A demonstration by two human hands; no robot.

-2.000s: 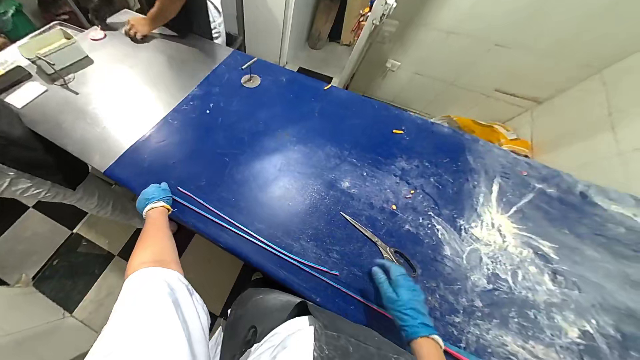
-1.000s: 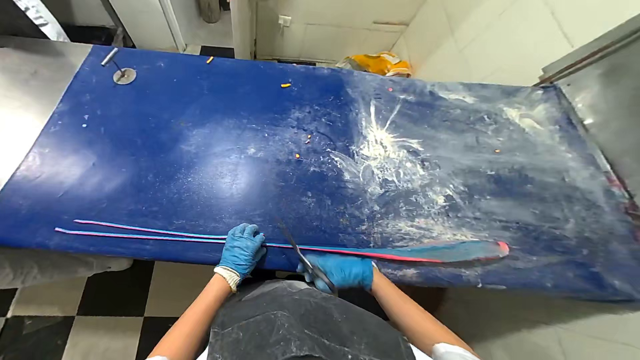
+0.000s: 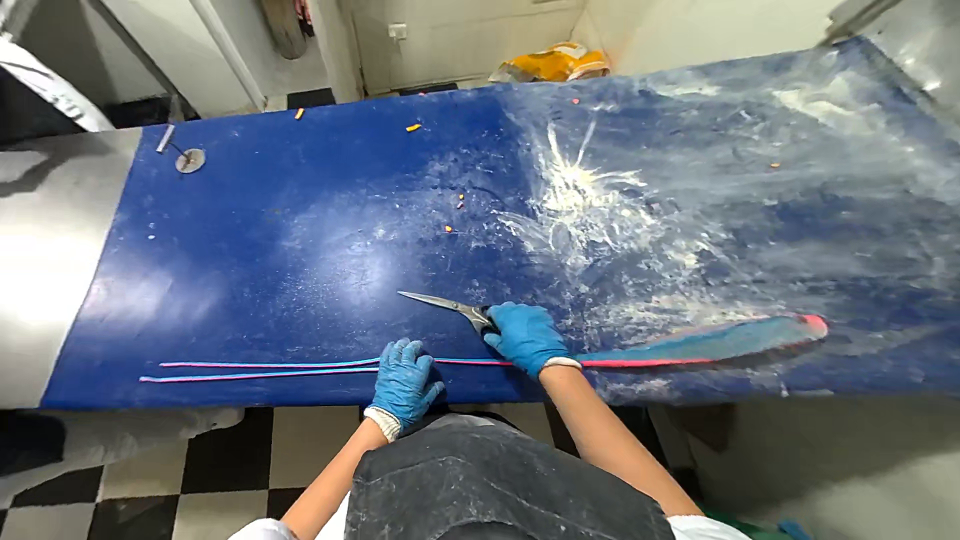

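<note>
A thick blue-and-pink mass of pulled candy or dough (image 3: 739, 339) lies at the right near the table's front edge and tapers leftward into a thin strand. Two thin pink-and-blue strands (image 3: 262, 370) run side by side to the left, nearly parallel. My left hand (image 3: 404, 381), in a blue glove, rests over the strands where they meet it, its fingers pointing up the table. My right hand (image 3: 526, 336), also gloved, is on the handles of the metal scissors (image 3: 448, 304), whose blades point left and lie over the blue surface. The strand passes beneath or beside my right wrist.
White powder (image 3: 581, 191) is smeared over the right half of the blue table (image 3: 315, 187). A metal disc with a rod (image 3: 190, 160) stands at the back left, near a steel surface (image 3: 45, 247). Small orange scraps (image 3: 413, 127) are scattered about. A yellow bag (image 3: 555, 64) lies beyond the back edge.
The scissors, lying on the table at first, were in my right hand close over the strand a second ago; now they are farther from it. The view has swung right since the first frame.
</note>
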